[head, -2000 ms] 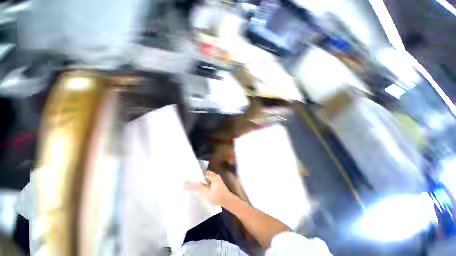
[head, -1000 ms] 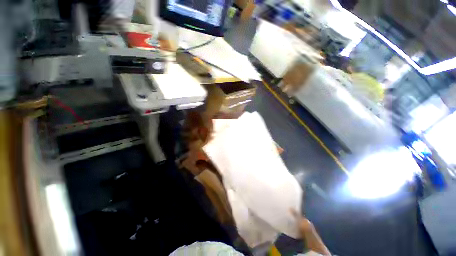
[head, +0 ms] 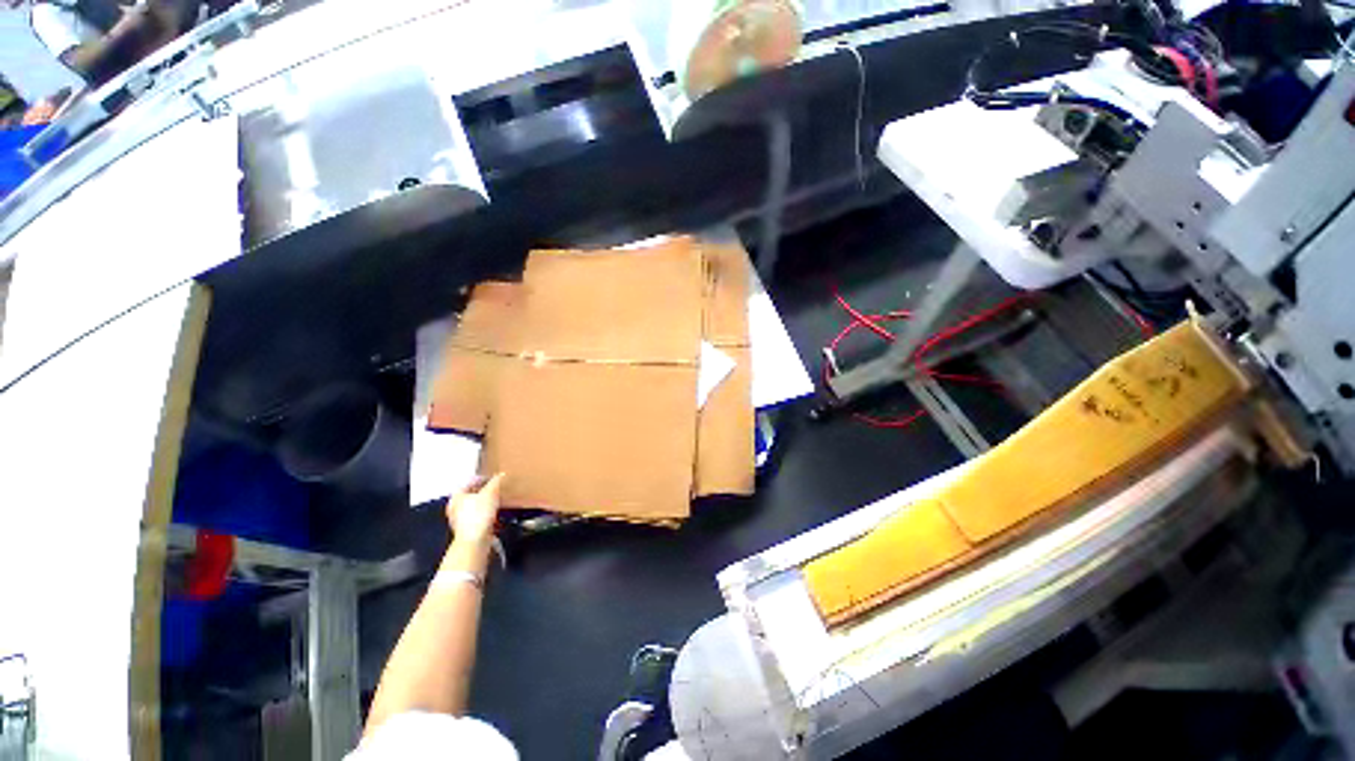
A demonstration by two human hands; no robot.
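Observation:
Brown cut panels (head: 595, 431) lie flat in a stack on a low stand left of centre, with a thin dark line across them and a small white triangle (head: 715, 372) near their right side. My left hand (head: 473, 510) is at the stack's lower left corner, its fingers closed on the panel edge; how many layers it holds cannot be told. White paper sheets (head: 779, 347) stick out from under the stack. My right hand is not in view. A yellow-orange template (head: 1025, 473) with black handwriting lies on the machine's arm at the right.
The white and metal machine head (head: 1263, 193) is at the upper right. Red hoses (head: 921, 350) hang under the machine. A long white table (head: 89, 431) with a tan edge runs down the left. A grey metal frame (head: 315, 625) stands low at the left. A round bin (head: 330, 434) is beside the stack.
The view has swung left from the aisle and screen to the panel stack. The right hand with white sheets has left the picture. My left hand now shows at the brown panels.

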